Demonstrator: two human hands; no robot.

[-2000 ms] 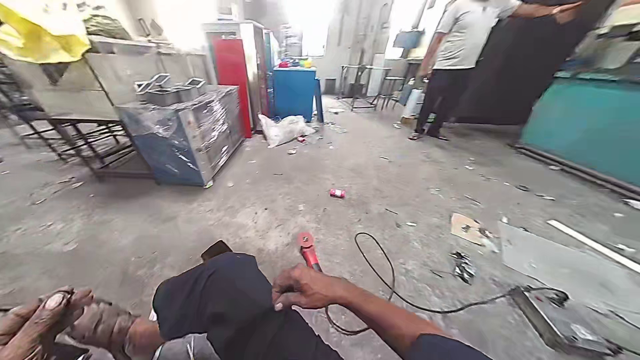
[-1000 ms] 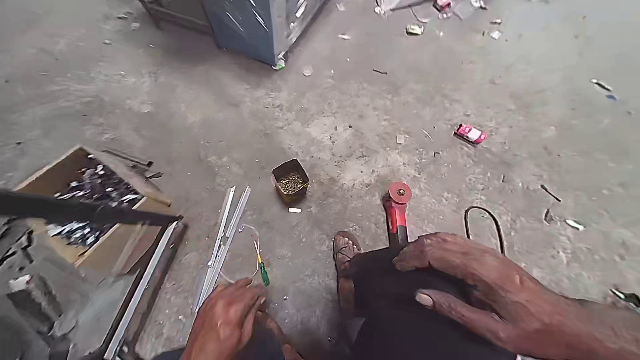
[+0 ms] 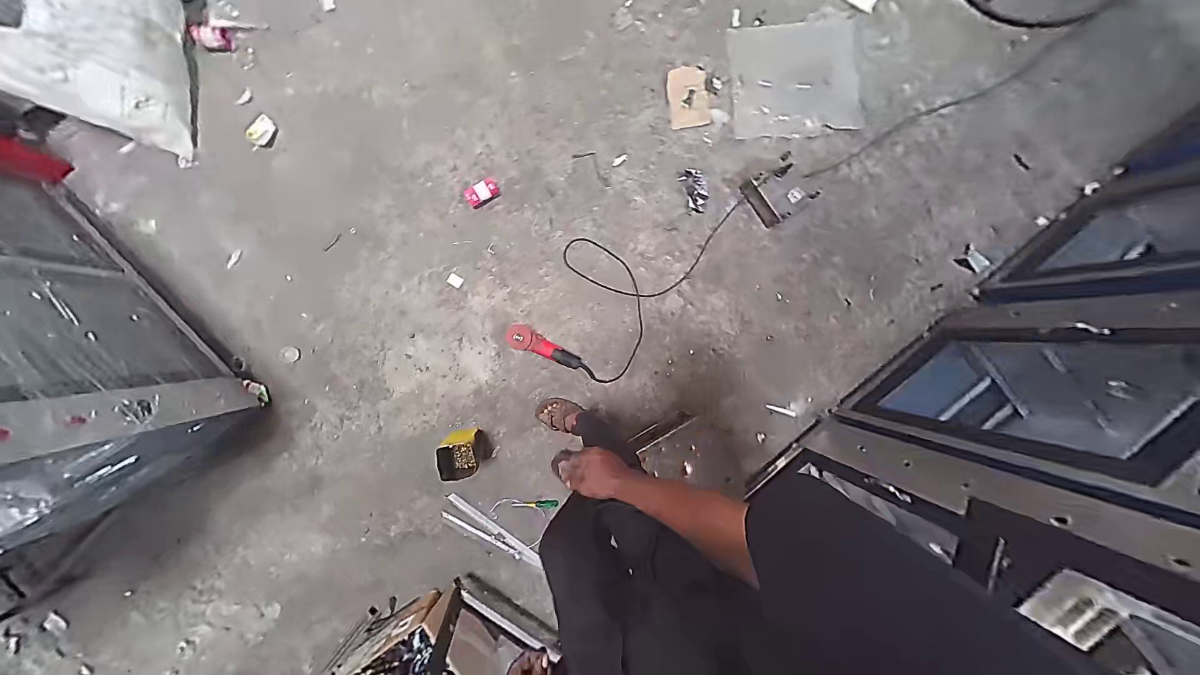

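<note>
My right hand (image 3: 591, 472) rests at my knee with its fingers curled; whether it holds anything is not clear. Only part of my left hand (image 3: 530, 664) shows at the bottom edge, beside a frame and a cardboard box (image 3: 427, 619) of small metal parts. A red angle grinder (image 3: 544, 348) lies on the floor beyond my foot, its black cord (image 3: 640, 319) looped to the right. Left of my foot stands a yellow-rimmed container (image 3: 462, 437) of small fasteners. A green-handled screwdriver (image 3: 541, 504) and pale metal strips (image 3: 494, 532) lie near my knee.
A plastic-wrapped cabinet (image 3: 112, 375) stands at the left, with a large white sack (image 3: 103, 66) above it. Dark framed panels (image 3: 1031, 394) are at the right. A metal box (image 3: 761, 202) joins the cord. A pink packet (image 3: 482, 193) and scraps lie on the concrete floor.
The view has swung widely. My right hand, spread on my thigh one second ago, now has its fingers curled. My left hand was near the screwdriver and is now at the bottom edge.
</note>
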